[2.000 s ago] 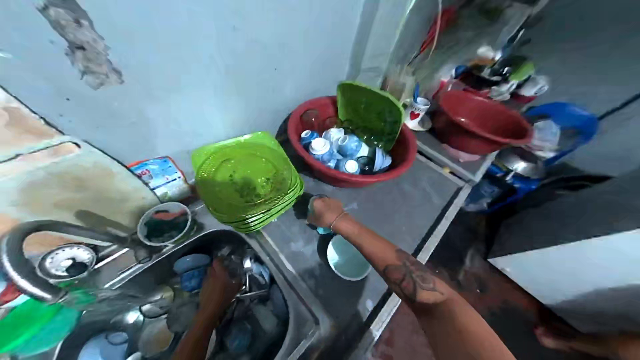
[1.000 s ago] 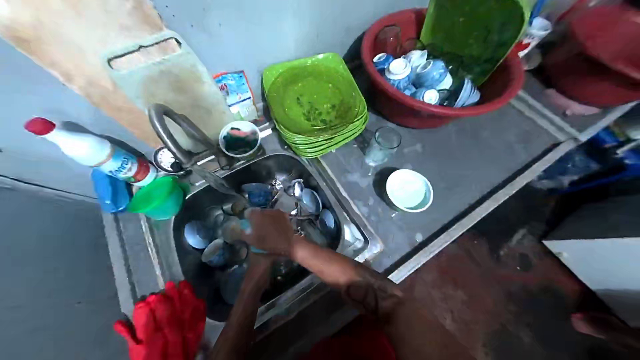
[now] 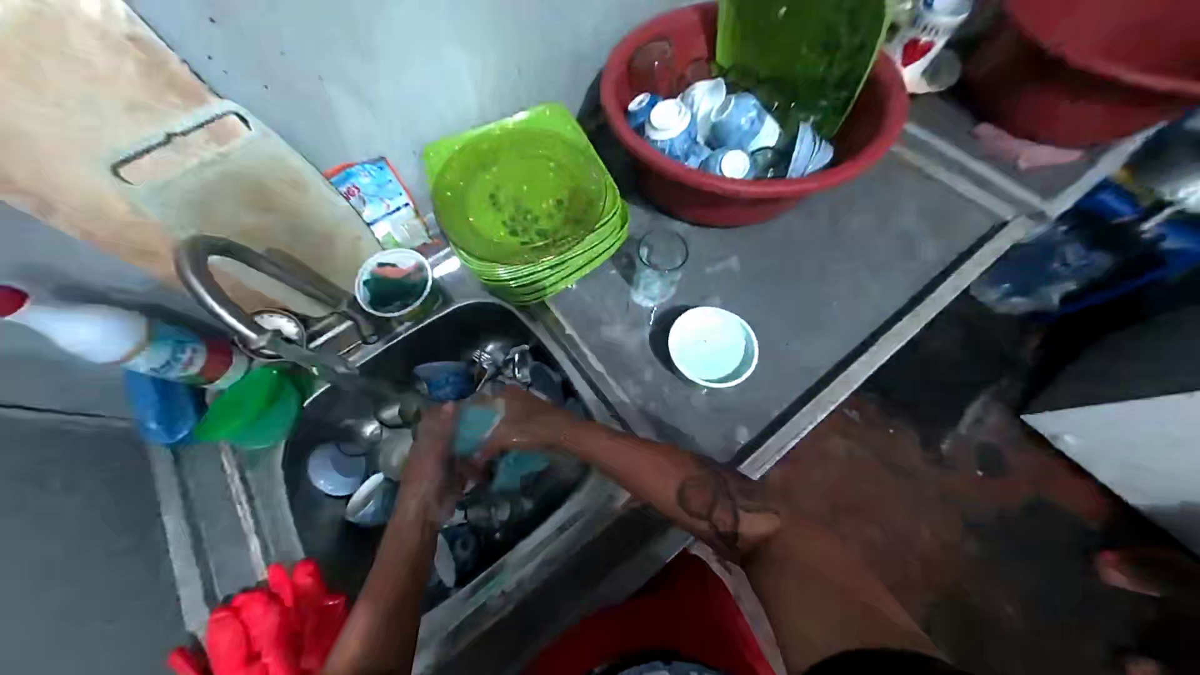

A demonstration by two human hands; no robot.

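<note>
Both my hands meet over the metal sink [image 3: 314, 525]. A light teal item [image 3: 476, 427], perhaps a cup or sponge, is between them; my right hand [image 3: 520, 422] grips it from the right, and my left hand [image 3: 441, 450] is against its left side, its fingers blurred. Below lie cups, a blue-and-white cup [image 3: 372, 499] among them, and metal cutlery [image 3: 502, 361]. Water runs from the curved faucet [image 3: 220, 281]. Right of the sink, a drinking glass [image 3: 659, 267] stands by a white bowl [image 3: 712, 347]. Green square plates [image 3: 525, 202] are stacked behind the sink.
A red basin [image 3: 750, 192] holds cups and a green tray [image 3: 806, 56]. Red rubber gloves [image 3: 267, 623] lie at the sink's near left. A white bottle [image 3: 122, 337], a green bowl [image 3: 253, 412] and a small tub [image 3: 394, 281] flank the faucet. Another red basin [image 3: 1097, 75] is far right.
My right hand has moved from beside the plates to the sink, meeting my left hand. A glass stands on the counter where that hand was. The view has swung left.
</note>
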